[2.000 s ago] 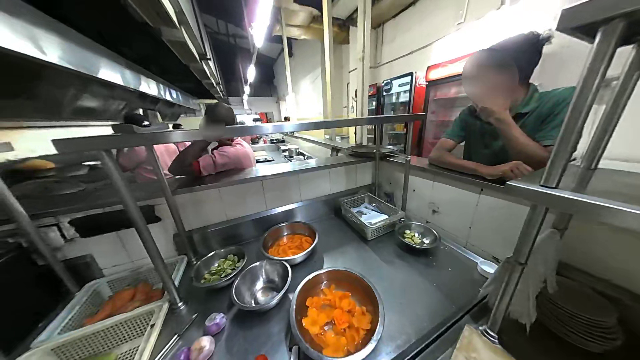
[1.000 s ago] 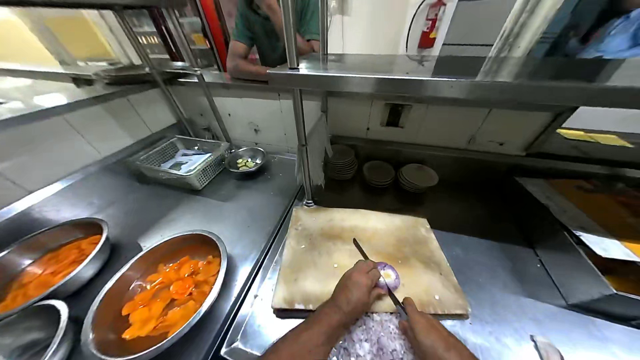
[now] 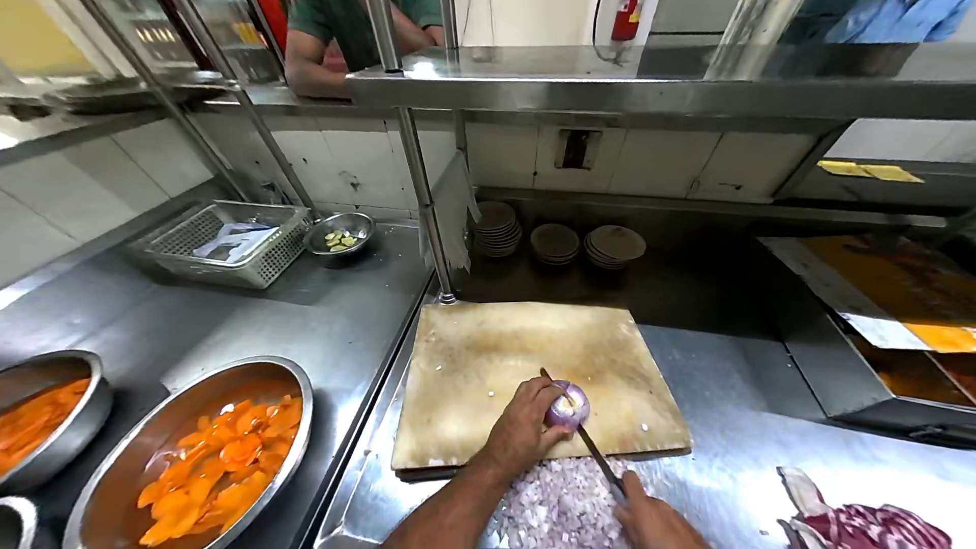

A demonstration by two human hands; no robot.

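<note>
My left hand grips a peeled purple onion on the worn cutting board, near its front edge. A knife is in my right hand, its blade lying across the onion and its tip pointing away to the upper left. Chopped onion is heaped just in front of the board, partly behind my forearm and right hand.
Left stand a steel bowl of sliced carrots, another carrot bowl, a plastic basket and a small bowl. Stacked plates sit behind the board. Onion peels lie right. A person's arm rests beyond the shelf.
The view swung right from the bowls and counter to the cutting board between the first two frames. Since one second ago, my hands, the knife and the onion have hardly moved.
</note>
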